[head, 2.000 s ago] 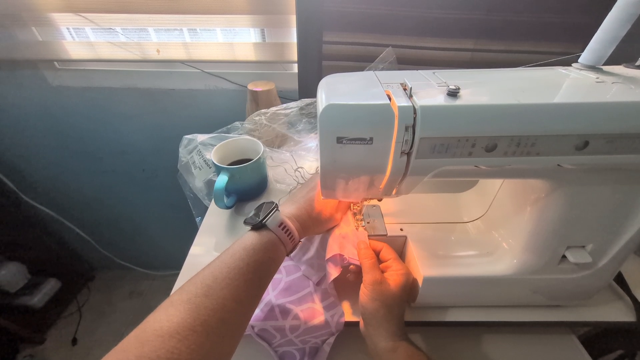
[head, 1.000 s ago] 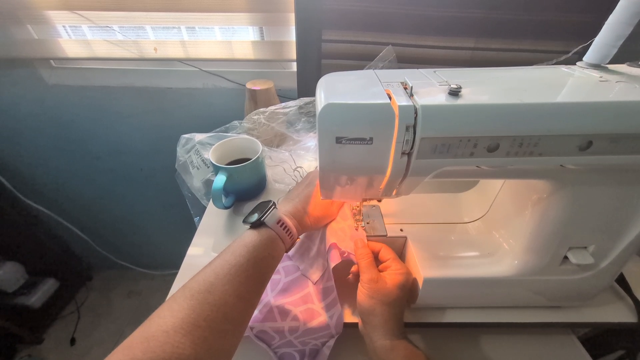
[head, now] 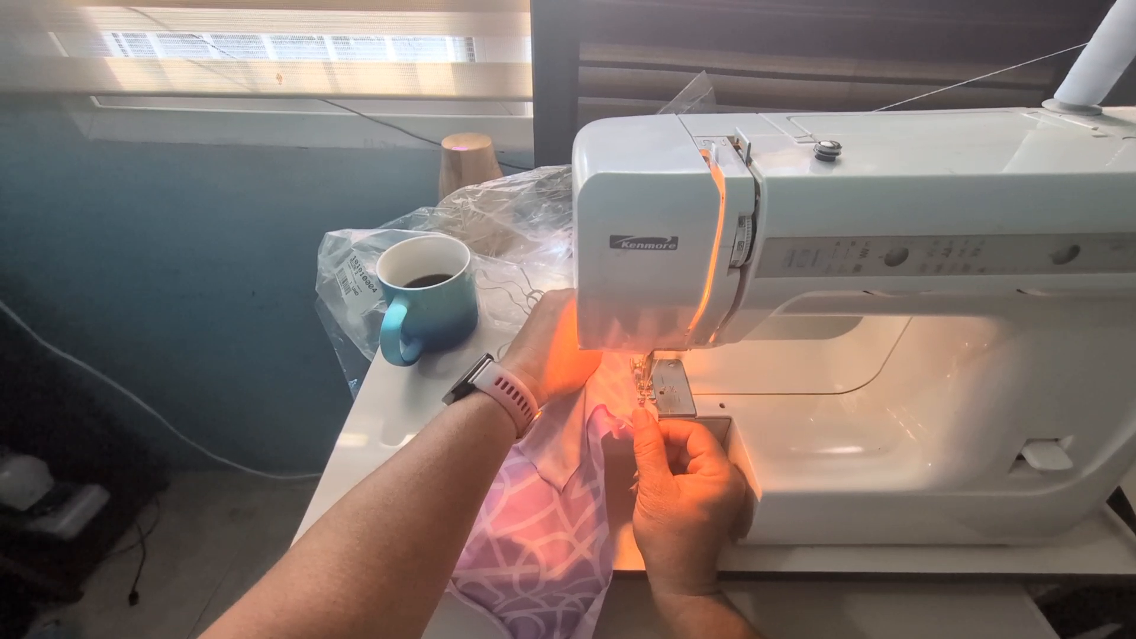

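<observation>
A white Kenmore sewing machine [head: 887, 204] fills the right side, its lamp glowing orange. Pink and lilac patterned fabric [head: 541, 532] runs from under the presser foot [head: 646, 377] down over the table's front edge. My left hand [head: 555, 342], with a smartwatch on a pink band [head: 501, 390] at the wrist, rests on the cloth left of the needle; its fingers are hidden behind the machine head. In front of the presser foot, my right hand [head: 683, 479] pinches the fabric's edge between thumb and index finger.
A blue ceramic mug [head: 435, 306] of dark liquid stands on the white table [head: 355, 457], left of my left hand. Behind it lie a clear plastic bag [head: 524, 209] and loose thread; a cone-shaped object [head: 468, 162] stands farther back. A white cord [head: 160, 413] hangs by the wall.
</observation>
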